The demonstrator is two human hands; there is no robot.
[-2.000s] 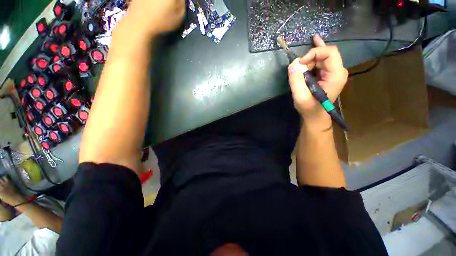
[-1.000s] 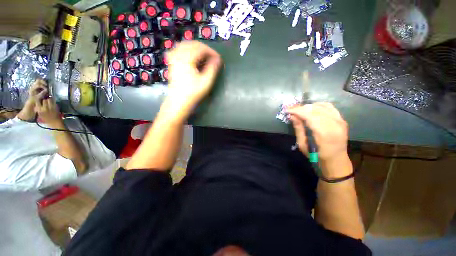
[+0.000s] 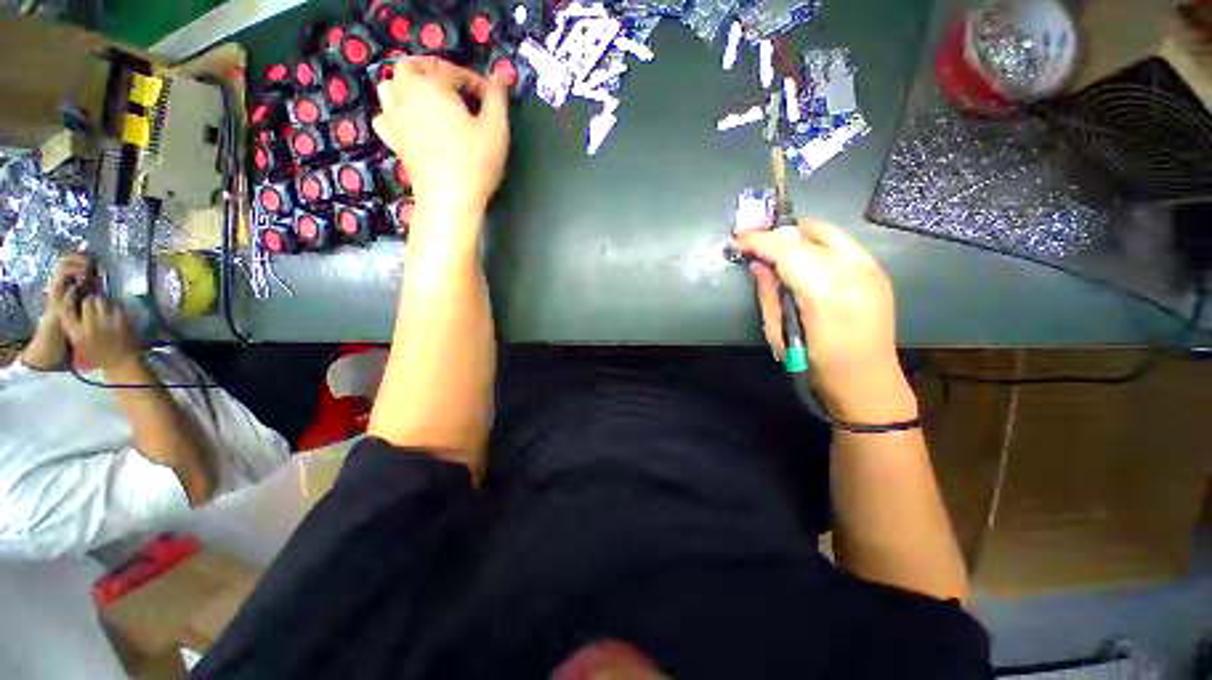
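My right hand (image 3: 840, 299) holds the soldering iron (image 3: 791, 312), black with a green band, its tip pointing up the bench. A small white-and-blue circuit board (image 3: 754, 210) is at the fingertips of the same hand. My left hand (image 3: 443, 130) is over the right part of the pile of black housings with red faces (image 3: 350, 130). Its fingers are bent at the housings; whether they grip one is hidden. White pieces (image 3: 581, 53) lie right of the pile. More circuit boards (image 3: 827, 100) lie beyond the iron tip.
A speckled dark tray (image 3: 977, 186) and a red-rimmed round spool or tub (image 3: 1006, 56) are at the right. A black fan grille (image 3: 1143, 126) stands beside them. An open cardboard box (image 3: 1103, 465) is below right. Another person in white (image 3: 126, 432) works at left.
The view has swung from right to left over the bench. My left hand has moved up onto the housings. My right hand has come off the tray's edge and now has a board at its fingertips.
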